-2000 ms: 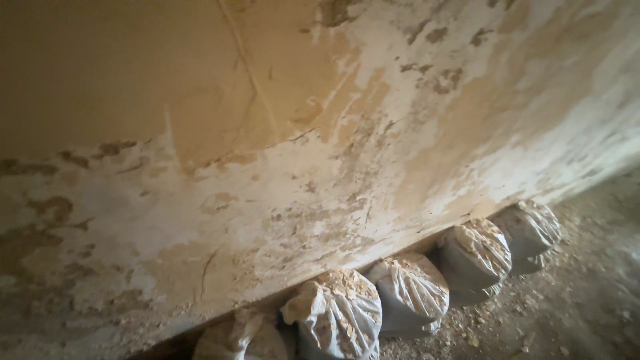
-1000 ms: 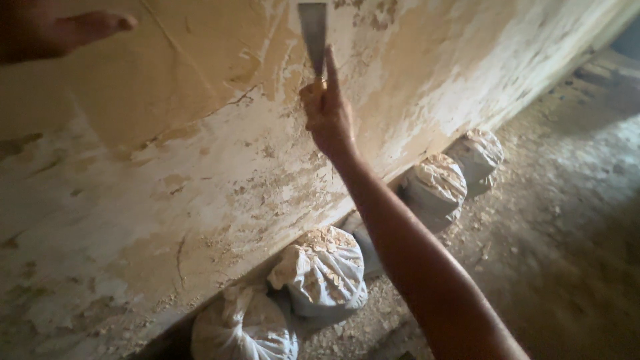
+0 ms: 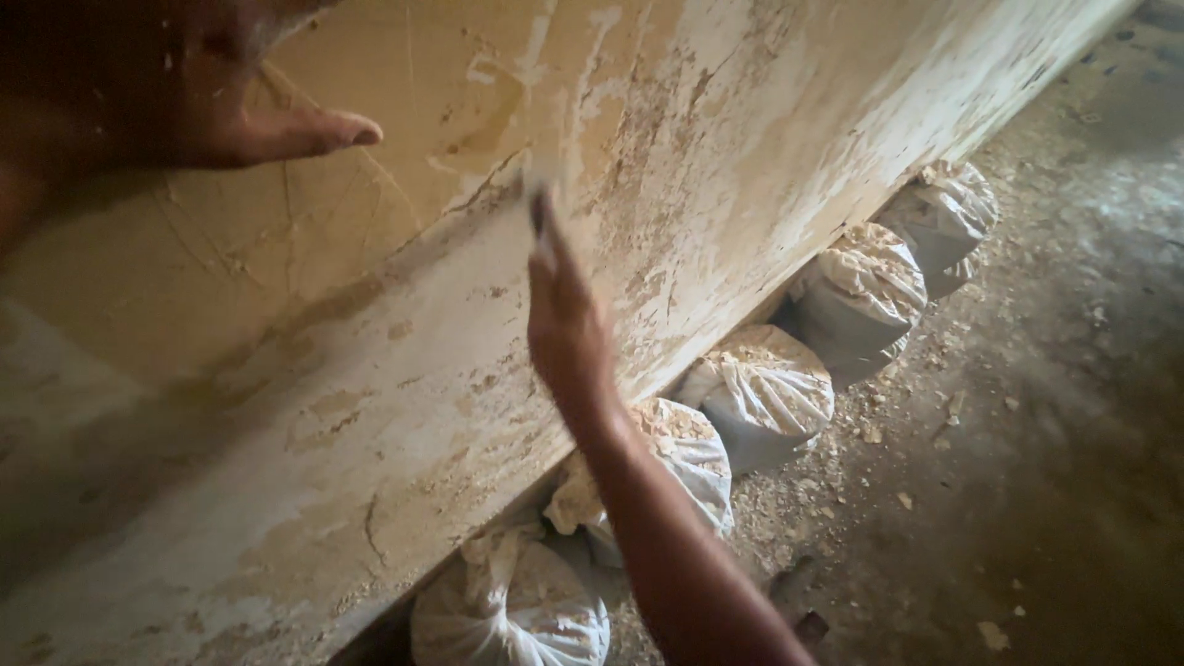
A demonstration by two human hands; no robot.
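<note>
My right hand (image 3: 572, 324) reaches up to the peeling plastered wall (image 3: 444, 342), closed around a scraper (image 3: 539, 208). The tool is seen nearly edge-on and blurred, its end close to a crack where tan paint meets bare whitish plaster. At the upper left, my left hand (image 3: 213, 102) is dark and partly cut off by the frame, with its thumb stretched out and its fingers mostly out of view. It appears to hold nothing; whether it touches the wall cannot be told.
Several tied white sacks, among them a near one (image 3: 513, 601), a middle one (image 3: 763, 393) and a far one (image 3: 948, 217), stand along the wall's foot. Plaster flakes cover their tops and litter the floor (image 3: 971, 481) beside them.
Neither hand was in view two seconds ago; both have since come in. The scraper blade, seen broad and flat one second ago, is now turned nearly edge-on.
</note>
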